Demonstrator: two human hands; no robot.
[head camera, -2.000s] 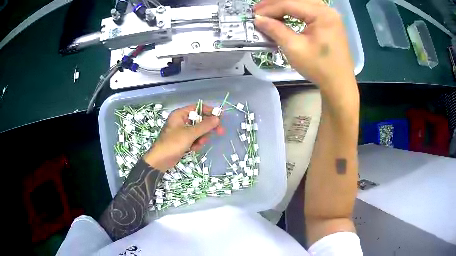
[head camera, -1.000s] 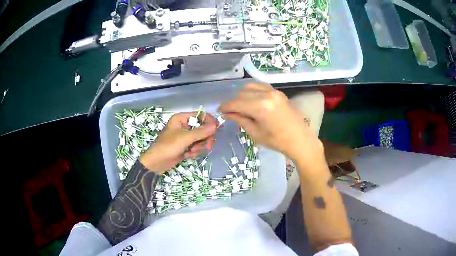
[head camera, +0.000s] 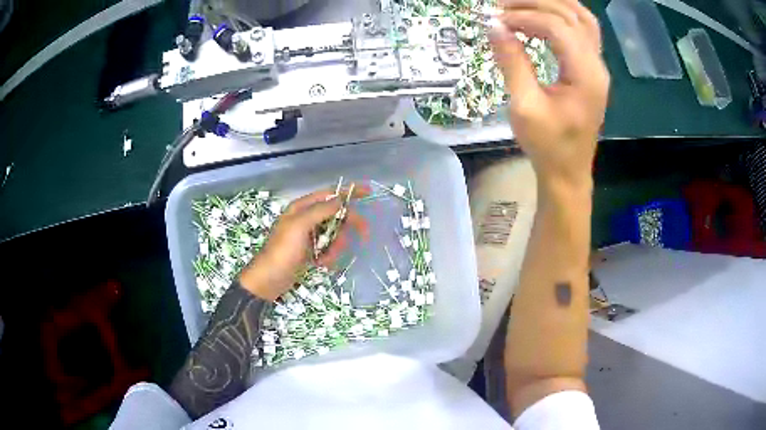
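My left hand (head camera: 304, 233) is over the near tub (head camera: 467, 252), holding a few thin green leads with white blocks (head camera: 323, 239) between thumb and fingers. My right hand (head camera: 554, 92) is raised over the far tub, just right of the silver fixture (head camera: 378, 59). Its thumb and fingertips are close together near a pale spot; whether they pinch a part is unclear. The near tub holds many green leads with white blocks (head camera: 306, 323), heaped at left and bottom, with a thinner line at right.
The far tub (head camera: 470, 130) behind the fixture is heaped with similar parts. Dark hoses (head camera: 172, 151) curve at the fixture's left. Small clear trays (head camera: 642, 42) lie at upper right. A blue bin (head camera: 651, 225), a printed sack (head camera: 502, 227) and a white panel (head camera: 697, 311) are at right.
My right hand has moved from beside my left hand up and right, over the far tub. My left hand has turned slightly, and the leads in it now lie closer together.
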